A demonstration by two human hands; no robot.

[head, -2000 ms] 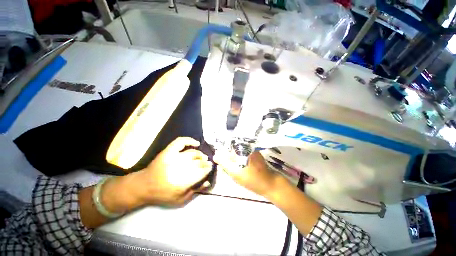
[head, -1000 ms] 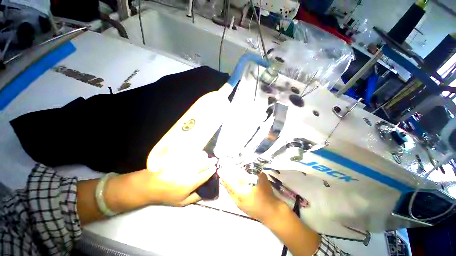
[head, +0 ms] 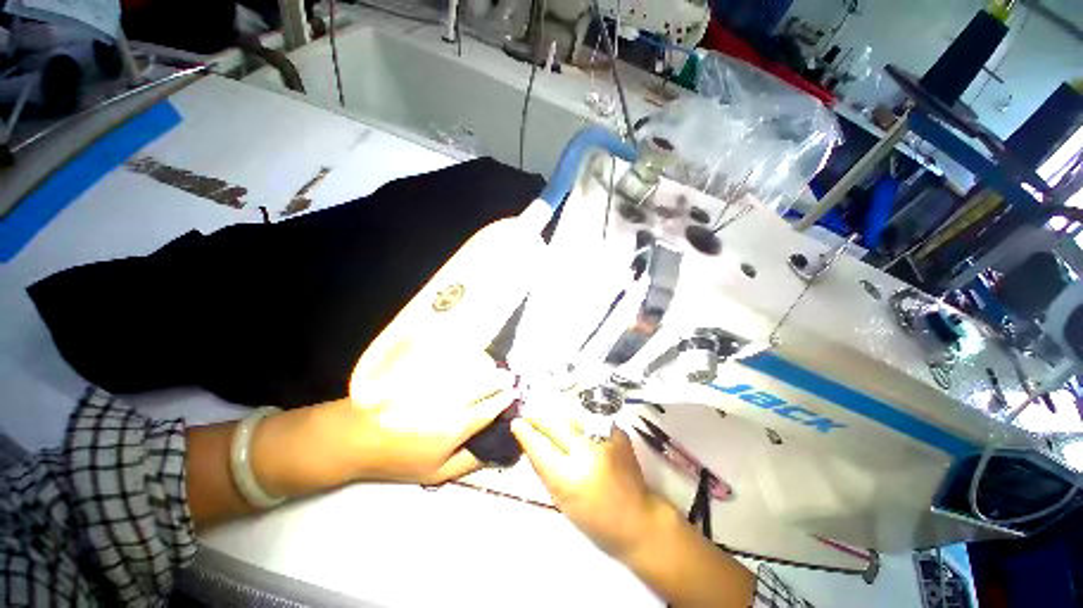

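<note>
The black fabric piece lies spread on the white table left of the machine head, and its near end runs under my fingers. My left hand is shut on the fabric, partly covered by the glowing lamp. My right hand has its fingertips at the fabric's edge beside the needle area; glare hides whether they grip it. The white lockstitch machine with blue "JACK" lettering stands at the right. The presser foot is washed out by glare.
Pinkish thread snips lie on the machine bed right of my right hand. A blue strip and dark flat scraps lie at the table's left. A crumpled clear plastic bag and a black thread cone stand behind the head.
The view has shifted since the earliest frame, so the machine appears lower and further right. Since one second ago, my right hand has moved slightly down, and less dark cloth shows below my left fingers.
</note>
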